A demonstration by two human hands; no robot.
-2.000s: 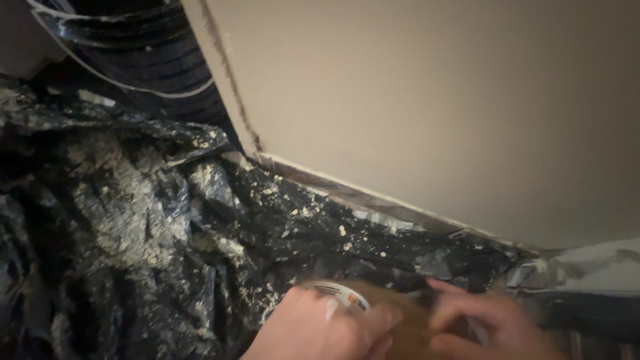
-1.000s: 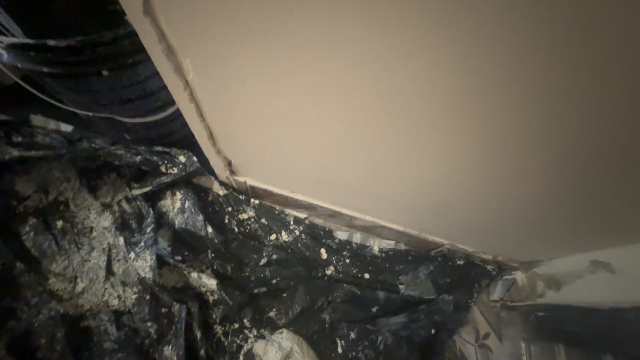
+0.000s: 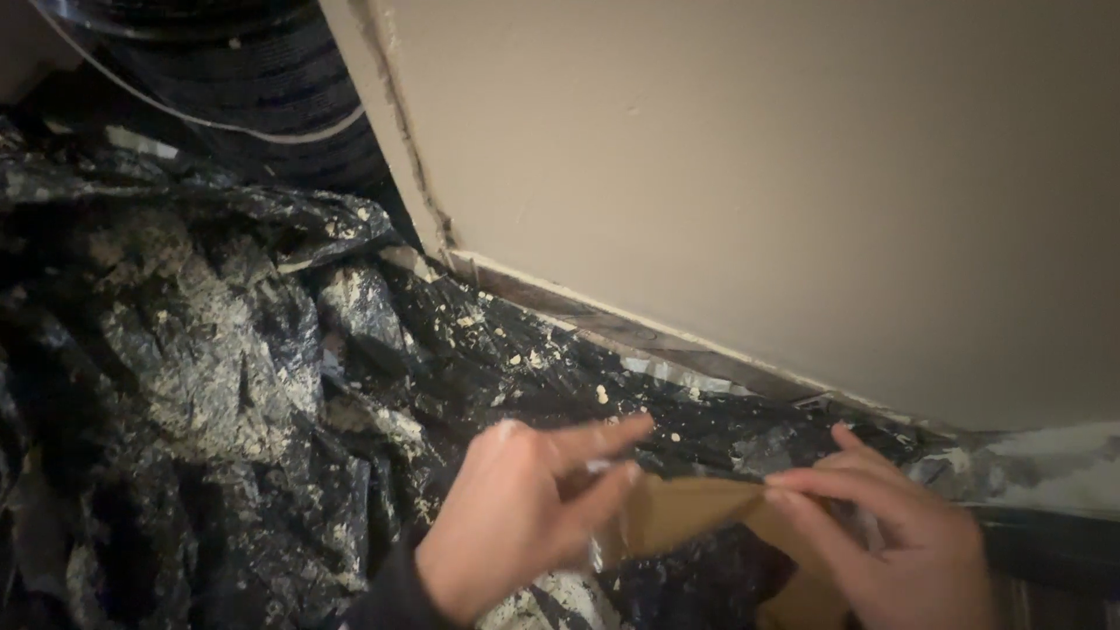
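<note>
A strip of brown paper or tape [image 3: 687,512], blurred in part, stretches between my two hands low in the head view. My left hand [image 3: 534,507] is at its left end, index finger extended and thumb near the strip; how firmly it grips is unclear. My right hand [image 3: 884,516] pinches the strip's upper edge between thumb and forefinger, and more of the brown material hangs below that hand. Both hands are above black plastic sheeting [image 3: 236,367], which is crumpled and spattered with pale flecks.
A beige wall panel [image 3: 744,175] fills the upper right, with a rough gap [image 3: 630,328] along its bottom edge. A dark bucket [image 3: 236,70] with a pale wire handle stands at the upper left. A dark baseboard [image 3: 1050,542] lies at the right.
Both hands were low in view two seconds ago and out of view one second ago. Now they are back, with the brown strip stretched between them.
</note>
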